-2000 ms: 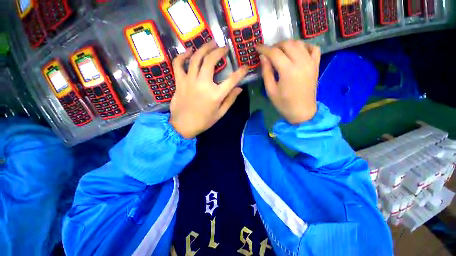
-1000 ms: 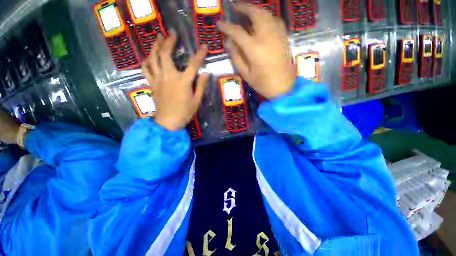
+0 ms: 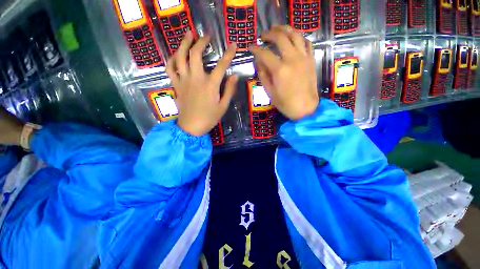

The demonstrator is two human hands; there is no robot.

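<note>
Red keypad phones with orange-yellow screen surrounds lie face up in a clear phone tray (image 3: 231, 144). My left hand (image 3: 202, 94) is over the tray with fingers spread, its fingertips at the lower part of an upper-row phone (image 3: 176, 29), partly covering lower-row phones. My right hand (image 3: 289, 79) is bent, fingertips beside the keys of the upper middle phone (image 3: 241, 25), above a lower-row phone with a lit screen (image 3: 261, 113). Neither hand holds a phone. Another lower-row phone (image 3: 345, 79) right of my right hand has a lit screen.
A second phone tray (image 3: 387, 107) on the right holds phones with dark screens. Dark parts (image 3: 29, 63) lie in a tray on the far left. Another person's blue sleeve (image 3: 79, 152) and wrist are at the left. White packets (image 3: 439, 199) are stacked lower right; a blue stool (image 3: 392, 131) is below the bench.
The view has shifted along the tray since two seconds ago, showing more of both phone rows. My right hand has moved back from the upper row since one second ago. Both hands stay over the phones.
</note>
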